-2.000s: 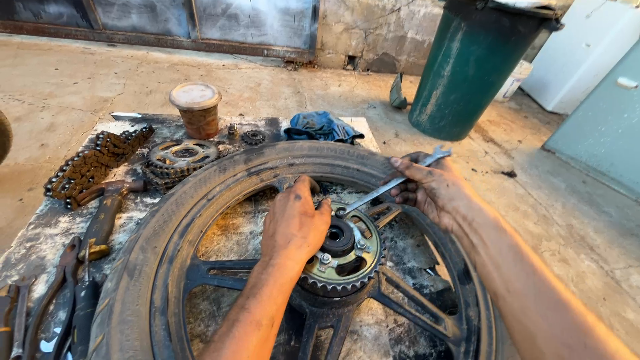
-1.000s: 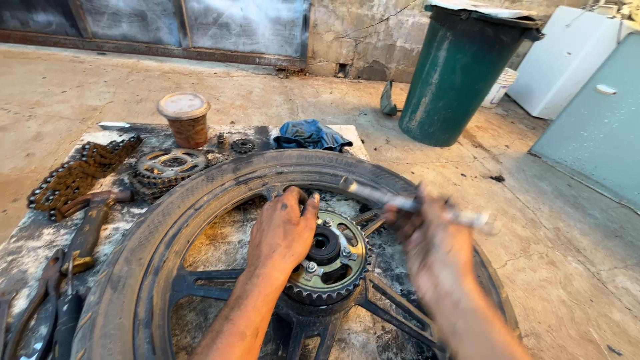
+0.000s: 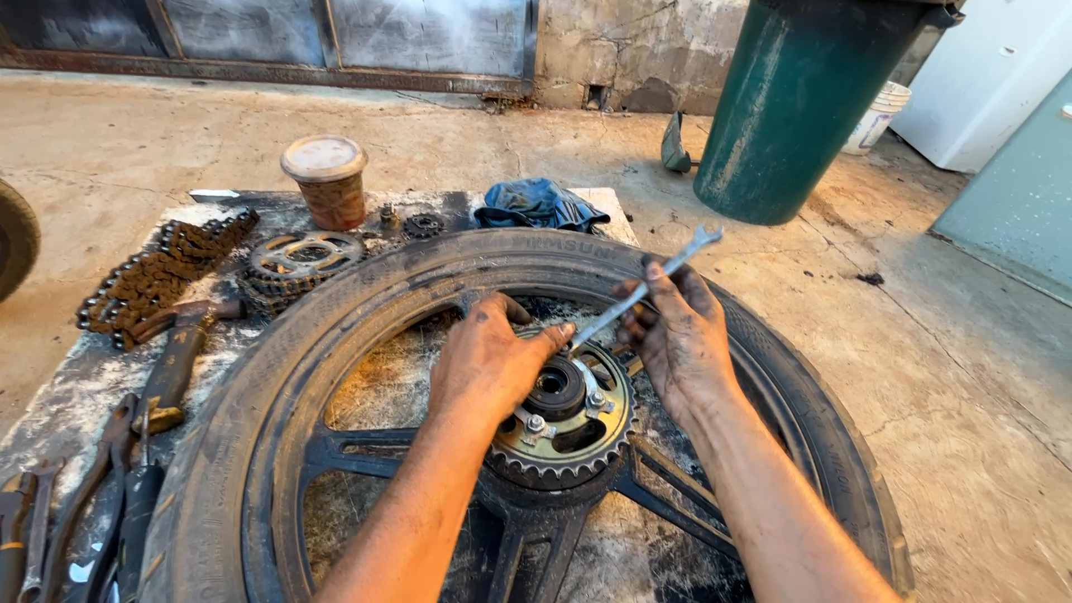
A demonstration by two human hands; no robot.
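A motorcycle wheel (image 3: 276,360) with a black tyre and spoked rim lies flat, a toothed rear sprocket (image 3: 615,419) bolted over its hub (image 3: 553,385). My right hand (image 3: 682,335) grips a combination wrench (image 3: 641,289); its open jaw points up and away, and its lower end meets the sprocket's far side, near my left fingertips. My left hand (image 3: 494,360) rests over the far left of the sprocket, thumb and index apart near the wrench's lower end. Whether its fingers hold a small part is hidden. Bolts with metal lock tabs show on the sprocket's near and right sides.
On the board left of the wheel lie a drive chain (image 3: 167,268), a hammer (image 3: 176,360), pliers (image 3: 105,469) and another sprocket (image 3: 306,255). Beyond the tyre are a lidded plastic tub (image 3: 331,197) and a blue cloth (image 3: 536,205). A green bin (image 3: 779,109) stands on the concrete behind.
The wrench, lifted off the sprocket and blurred one second ago, is back with its lower end at the sprocket. My left hand stays over the sprocket.
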